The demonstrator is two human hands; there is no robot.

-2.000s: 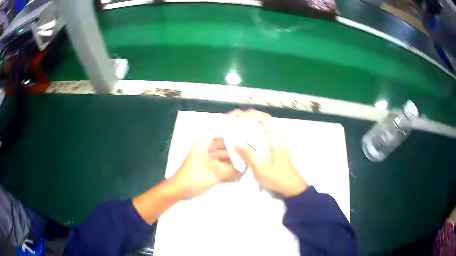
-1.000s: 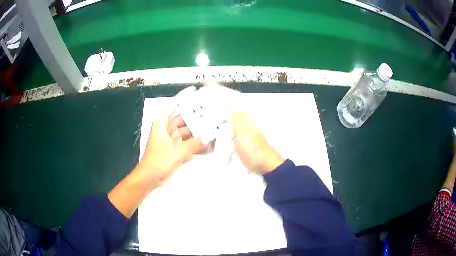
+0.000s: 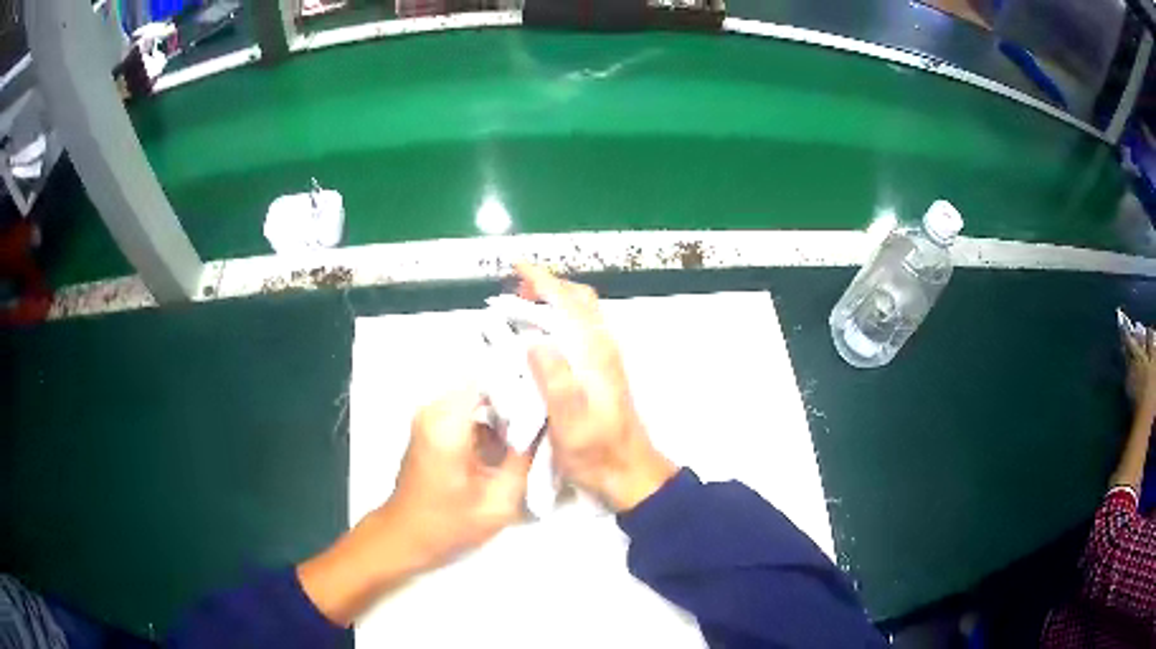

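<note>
A small white adapter (image 3: 515, 396) is between my two hands above the white sheet (image 3: 710, 418). My left hand (image 3: 456, 469) is closed around its lower left side. My right hand (image 3: 586, 399) lies along its right side, fingers pointing up and away from me, with white cloth (image 3: 545, 488) hanging below the palm. Cloth and adapter are hard to tell apart because of glare and blur. The pins do not show clearly.
Another white adapter (image 3: 304, 221) sits on the green belt (image 3: 697, 140), by the chipped rail (image 3: 609, 250). A clear bottle (image 3: 891, 294) leans at the right, near the rail. A grey post (image 3: 108, 159) stands left. Another person's hand (image 3: 1138, 361) is at the far right.
My hands have turned the adapter from its face with dark marks to a narrower, upright side. The adapter on the belt has shifted right, away from the post.
</note>
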